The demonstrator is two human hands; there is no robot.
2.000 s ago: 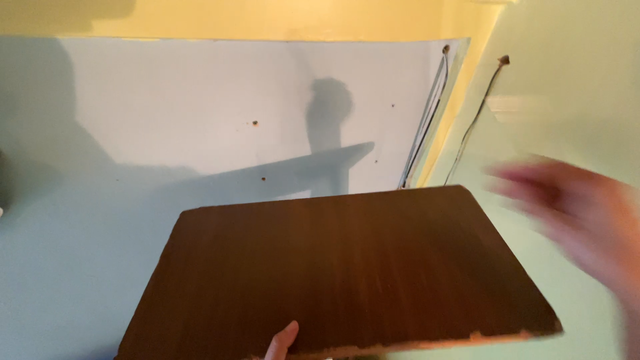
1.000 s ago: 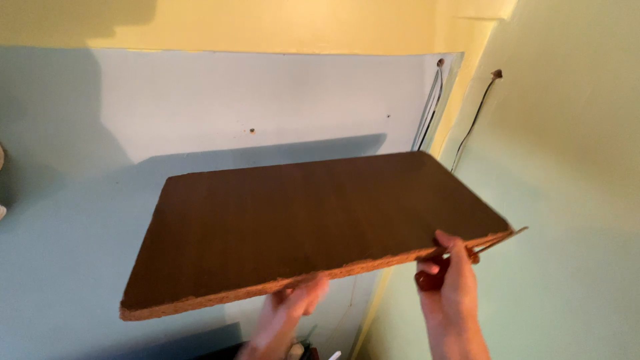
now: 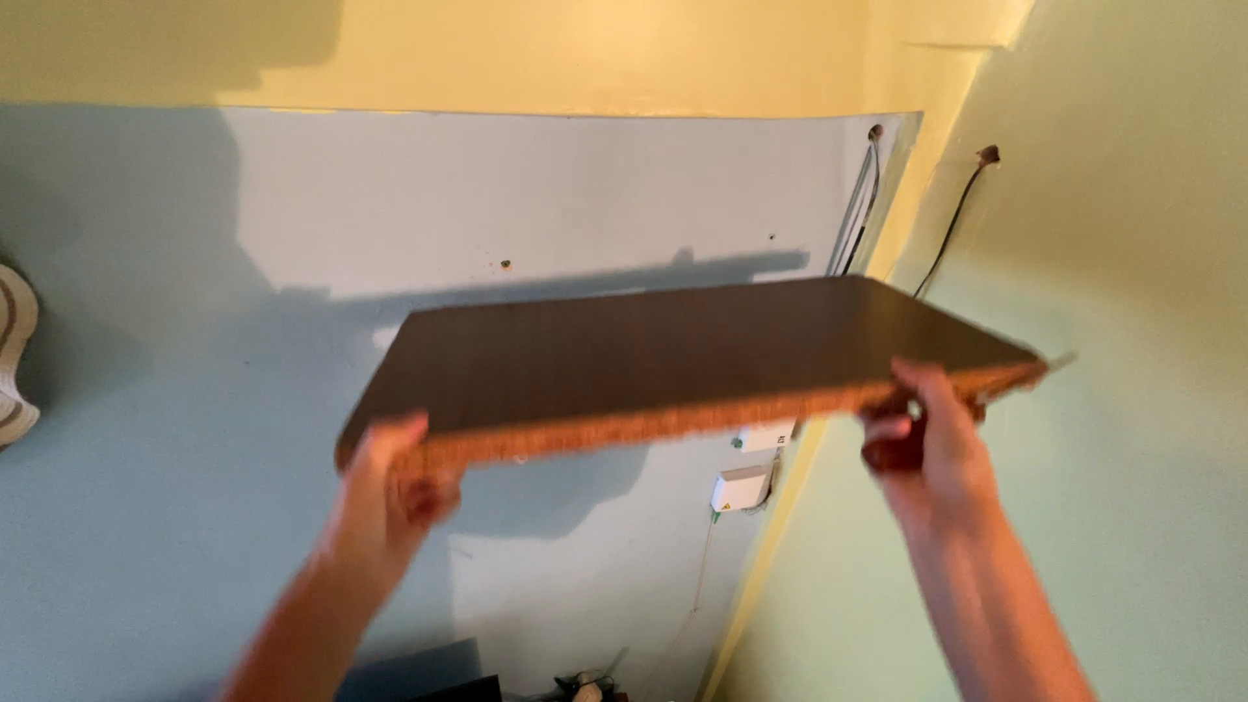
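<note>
A dark brown wooden board [image 3: 643, 361] with a rough, lighter front edge is held up before the wall. My left hand [image 3: 395, 478] grips its front edge near the left corner, thumb on top. Toward the right corner, my right hand [image 3: 926, 439] pinches the same edge, thumb on top. That hand also holds a tool with a dark red handle [image 3: 892, 451], perhaps a screwdriver; a thin shaft sticks out past the board's right corner. The board's underside is hidden.
The pale wall has a small hole [image 3: 505, 264] and another [image 3: 771, 237]. Cables [image 3: 862, 210] hang in the corner; a black cable [image 3: 951, 229] comes from the right wall. White boxes [image 3: 741, 488] are mounted below. A wavy pale object [image 3: 14, 356] is at far left.
My left hand has moved from the middle of the board's front edge to its left end. My right hand, off the board two seconds ago, now grips it. The board looks flatter.
</note>
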